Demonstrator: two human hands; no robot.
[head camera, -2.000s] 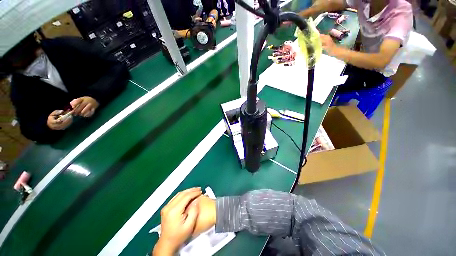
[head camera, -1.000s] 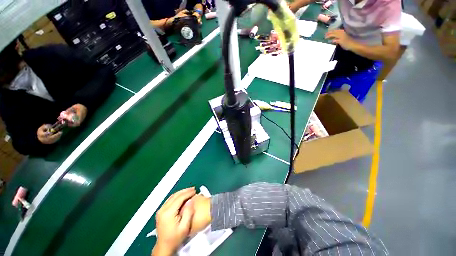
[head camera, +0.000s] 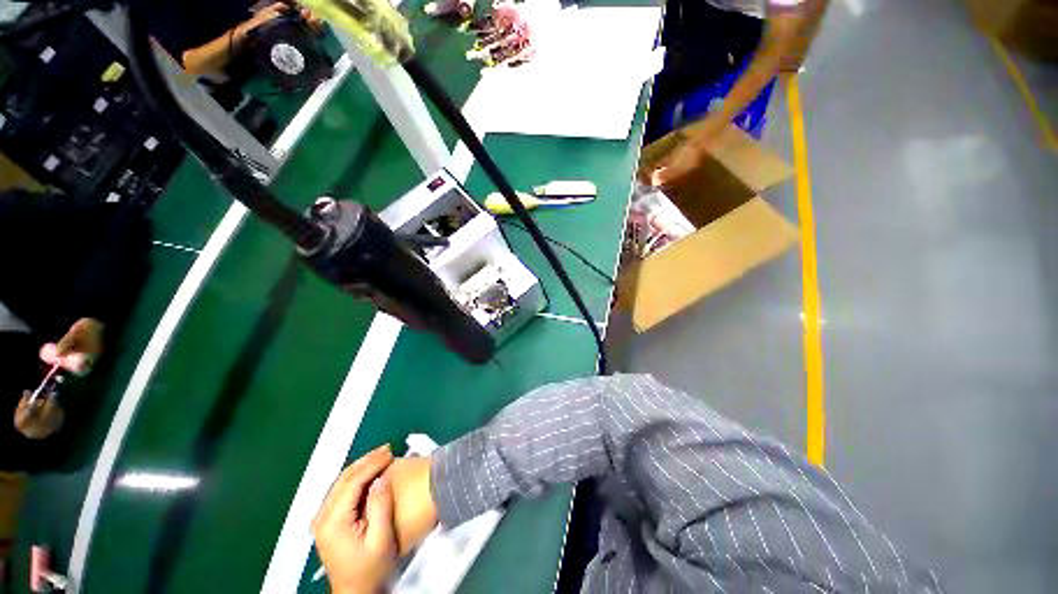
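Observation:
My left hand (head camera: 357, 528) lies at the bottom over my right hand (head camera: 412, 501), its fingers together. My right arm, in a striped sleeve, comes in from the right; most of its hand is hidden under the left. No object shows in either hand, but both palms are hidden. Both hands are over the white plastic tray (head camera: 458, 555), partly covered by them. The black electric screwdriver (head camera: 395, 279) hangs tilted on its cable, with no hand on it.
The screw feeder (head camera: 482, 273) stands behind the screwdriver. A yellow-handled tool (head camera: 540, 198) lies beyond it. An open cardboard box (head camera: 696, 258) is at right, with another person's arm reaching in. A seated worker at left holds a pink part (head camera: 64, 357). Pink parts (head camera: 511, 35) lie near a white sheet.
The view has turned and tilted, so feeder, box and screwdriver appear further left and the screwdriver slants more. A person's arm now reaches to the cardboard box. My hands remain together over the tray.

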